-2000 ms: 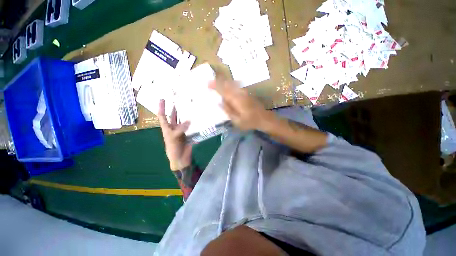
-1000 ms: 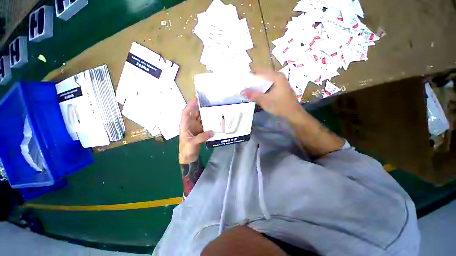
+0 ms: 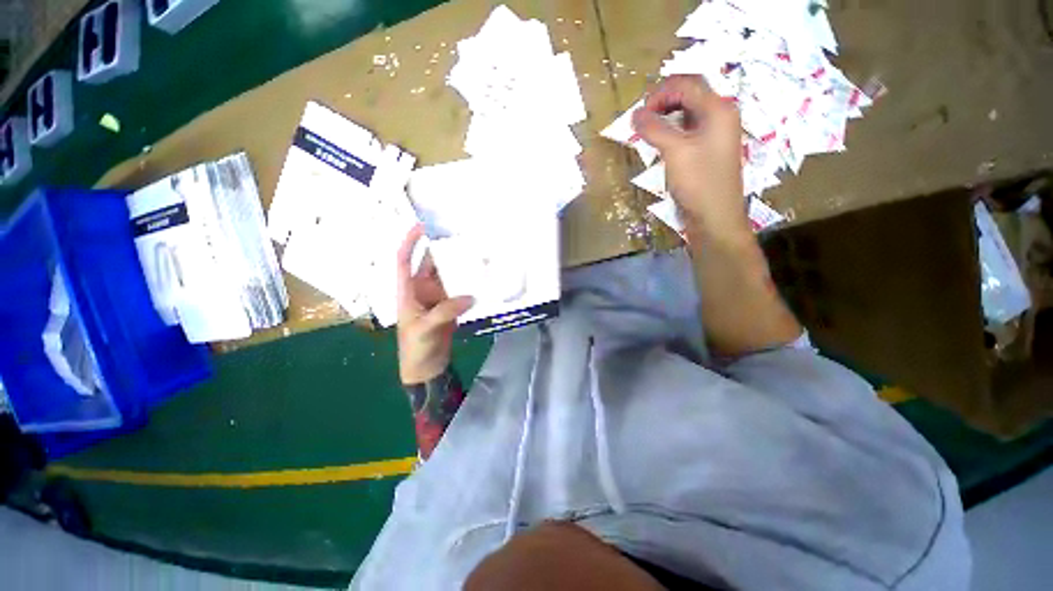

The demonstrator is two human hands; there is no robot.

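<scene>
My left hand (image 3: 425, 312) holds a white retail carton (image 3: 494, 275) by its left side, black band toward me, at the bench's front edge. The carton's far end meets the leaflets, and I cannot tell where they part. My right hand (image 3: 681, 116) is over the left side of the heap of small insert cards (image 3: 785, 87). Its thumb and finger are bent together at a white card's corner; whether they grip it is unclear. White leaflets (image 3: 517, 87) lie in a column between the heap and the other cartons.
More cartons (image 3: 335, 208) lie left of my left hand. A carton stack (image 3: 208, 248) stands beside the blue bin (image 3: 127, 312), which holds a white item (image 3: 72, 335). White trays (image 3: 110, 40) line the far left. A cardboard box (image 3: 924, 312) is low at right. Paper scraps dot the bench.
My right hand has left the carton and moved right and away from me to the insert cards. My left hand still holds the carton, now slightly lower and further left.
</scene>
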